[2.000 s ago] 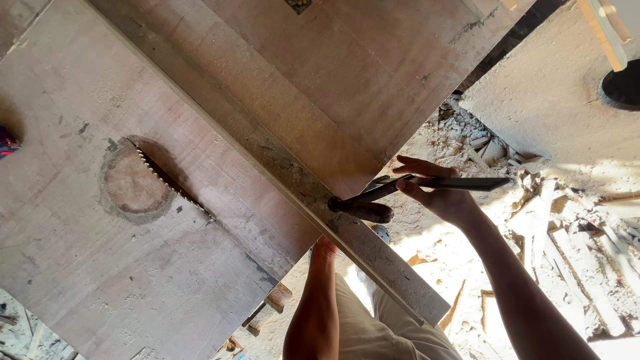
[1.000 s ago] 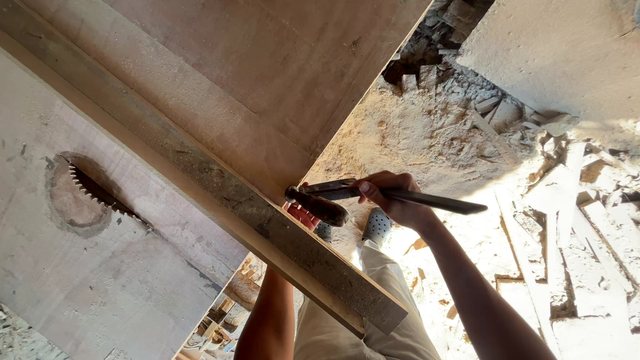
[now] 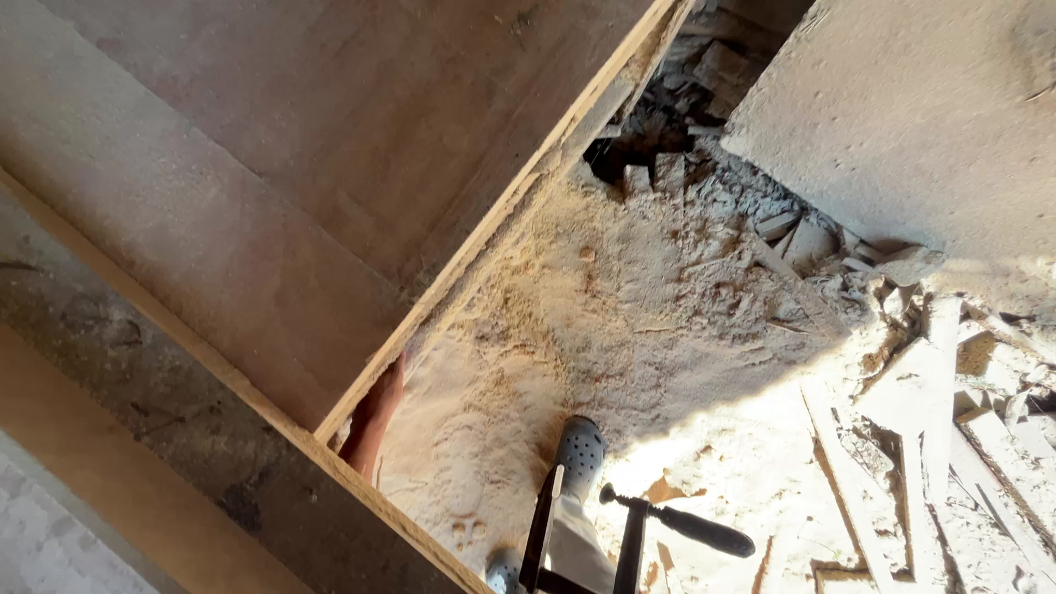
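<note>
A black F-clamp shows at the bottom edge, its jaws pointing up and its screw handle to the right. My right hand is out of the view, so its hold on the clamp does not show. A strip of bare skin, probably my left arm, is visible below the corner of the wooden tabletop; my left hand is hidden. The long stained wooden board lies diagonally across the lower left, along the tabletop.
Sawdust covers the floor, with a grey perforated clog on it. Wood offcuts are heaped at the right. Another broad, dusty panel fills the upper right. Scraps lie in the dark gap between it and the tabletop.
The clamp, earlier in my right hand at the board, is now lower, past the board's edge. The view has shifted, and the saw blade and my right hand are out of it.
</note>
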